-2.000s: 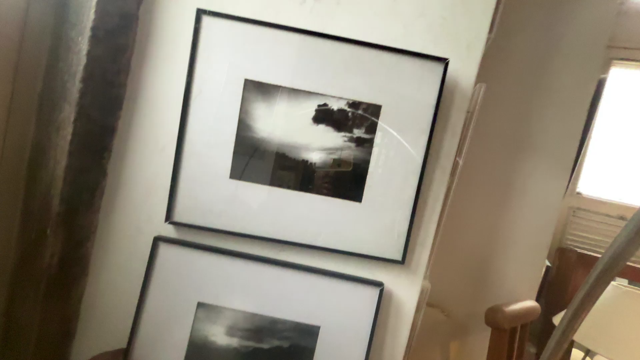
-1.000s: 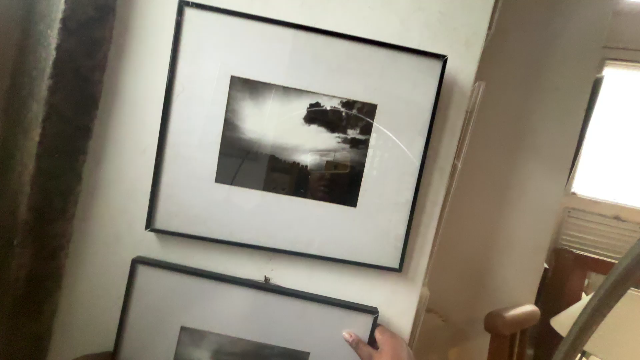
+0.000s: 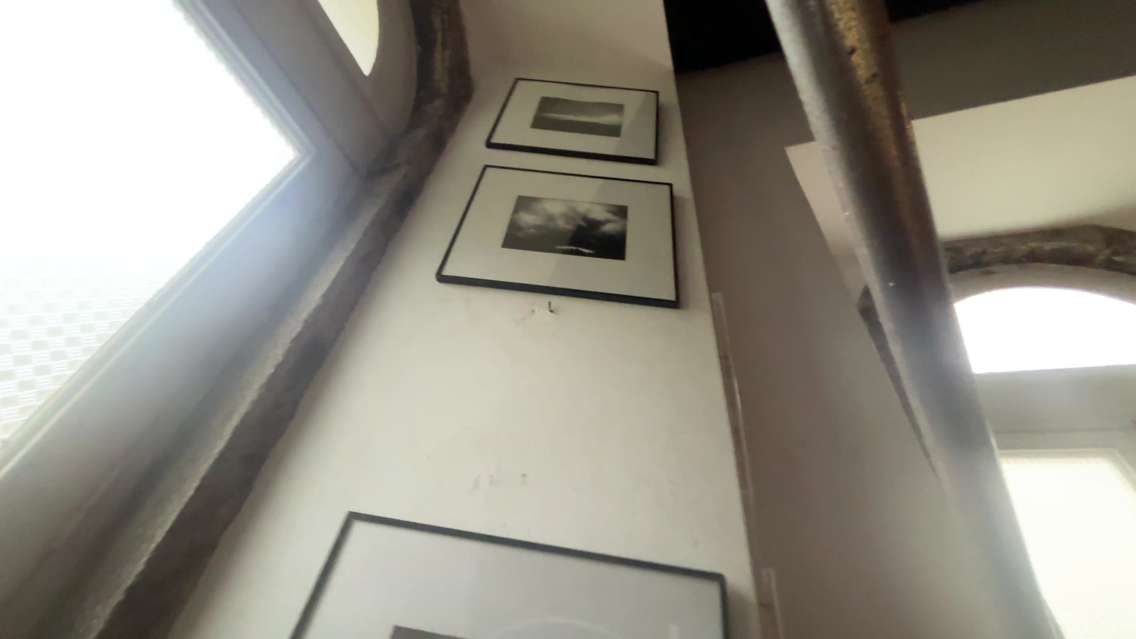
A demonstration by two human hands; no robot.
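Neither of my hands shows in the head view. Two black-framed photographs with white mats hang one above the other on the narrow white wall: the upper framed photograph (image 3: 579,117) and, just under it, a framed photograph of dark clouds (image 3: 565,227). A small hook or nail (image 3: 549,307) sticks out of the wall below the second frame, beside a chipped patch. At the bottom edge appears the top part of another black-framed picture (image 3: 532,577); its lower part is out of view, so whether a hand touches it is hidden.
On the left, a bright window (image 3: 115,177) sits beside a rough dark edging (image 3: 257,417). A worn metal pole (image 3: 887,248) crosses the right side at a slant, in front of the wall. Behind it are an arched window (image 3: 1052,328) and a lower window (image 3: 1069,524).
The view has swung far upward. A hand at the upper right corner of the lower frame one second ago is out of view now.
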